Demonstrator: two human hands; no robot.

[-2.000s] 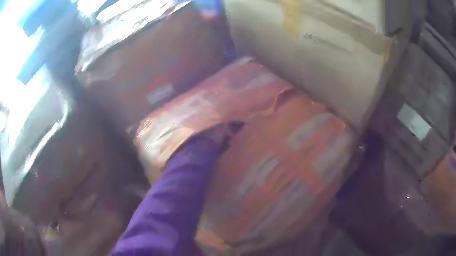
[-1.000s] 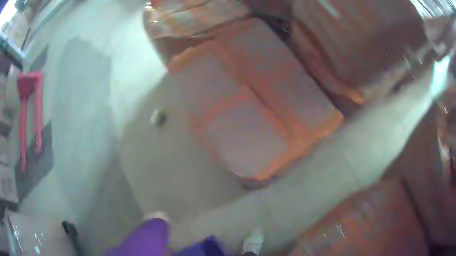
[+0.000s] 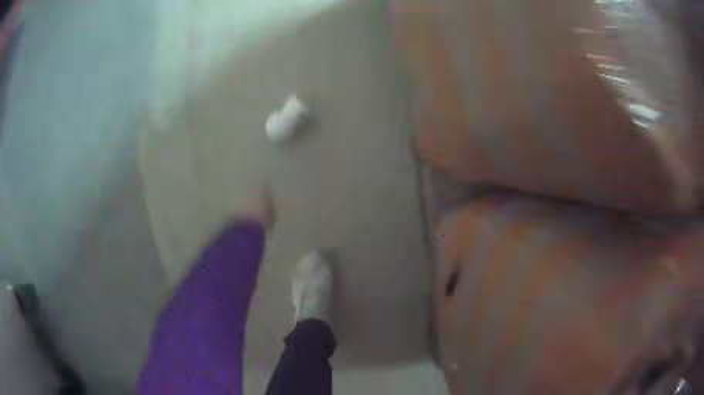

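Note:
My left hand (image 3: 258,204) is small and blurred at the end of a purple sleeve, left of centre, over a flat beige-grey area; its fingers and anything in them cannot be made out. My right hand is not in view. An orange-taped carton (image 3: 540,301) lies at the lower right, with a small dark mark or object on its left part. Another taped carton (image 3: 525,100) lies above it in the picture, against it, with glinting clear wrap at its right.
A small white crumpled thing (image 3: 287,119) lies on the beige-grey area (image 3: 355,177). A foot in a white shoe (image 3: 311,281) and a dark trouser leg stand below it. Pale floor (image 3: 77,154) shows at the left. A dark bar-like thing (image 3: 46,335) is at the lower left edge.
The view has swung down and to the right. The red forks and the central taped carton have left the picture; the shoe and right-hand cartons show larger. My left arm reaches further up the picture.

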